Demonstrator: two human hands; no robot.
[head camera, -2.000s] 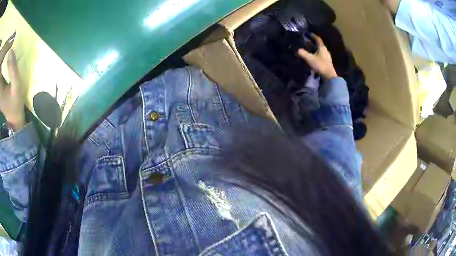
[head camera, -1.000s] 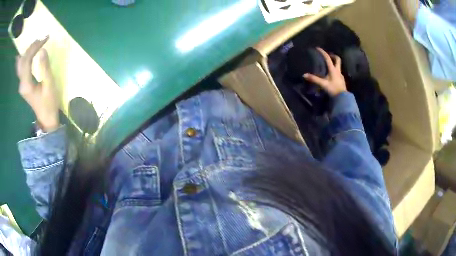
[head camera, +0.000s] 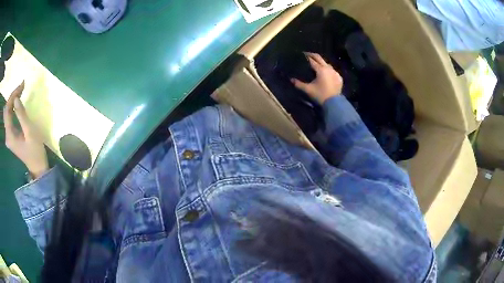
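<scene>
My right hand is inside the cardboard carton, over a pile of dark parts. Its thumb and fingers are apart against black parts; whether it grips one cannot be told. My left hand lies at the near-left edge of the cream pad sheet, fingers spread, holding nothing. One black oval pad is on the sheet's near end, and more black ovals show at its far left end. The middle of the sheet is bare.
A paler grey part with slots lies on the green bench at the top. A white sheet with black shapes is at the bench edge by the carton. Light blue cloth is at top right, with brown boxes beyond the carton.
The view has shifted, bringing the grey part into sight. My right hand stays in the carton, now over different-looking black parts. My left hand remains by the pad sheet.
</scene>
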